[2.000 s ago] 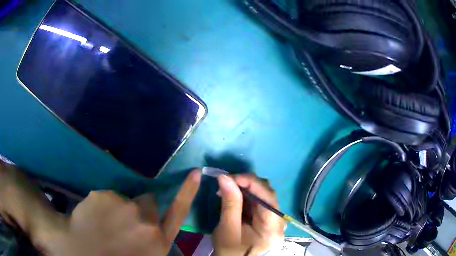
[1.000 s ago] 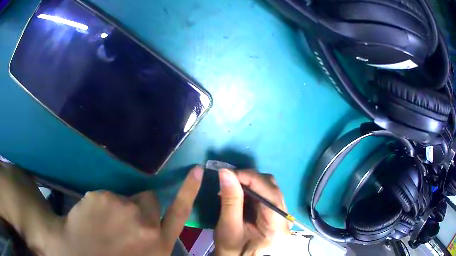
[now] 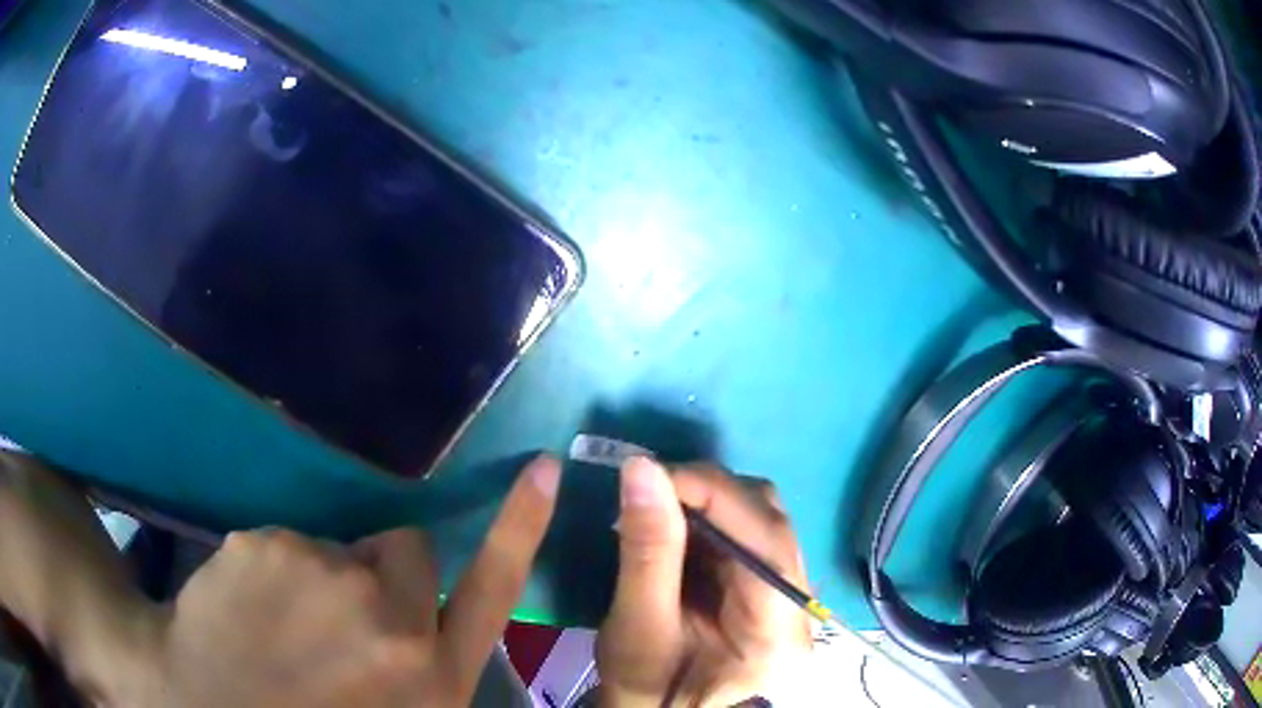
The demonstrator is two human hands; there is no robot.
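A small whitish label (image 3: 601,450) with faint marks sticks out from between the thumb and fingers of my right hand (image 3: 706,581), near the front edge of the bench. The same hand holds a thin dark stick (image 3: 747,556) with a yellow band, slanting down to the right. My left hand (image 3: 332,609) has its index finger extended, the fingertip just left of the label; I cannot tell whether they touch. Its other fingers are curled and I see nothing held in it.
A black smartphone (image 3: 298,249) lies flat at the left on the green mat (image 3: 747,277). Several black headphones fill the right side, one with its headband (image 3: 907,463) towards my right hand. White items (image 3: 886,678) show beyond the mat's lower edge.
The phone has shifted slightly left and up and the headphones slightly right in the picture. The label shows more clearly and sits slightly higher. Both hands keep nearly the same pose.
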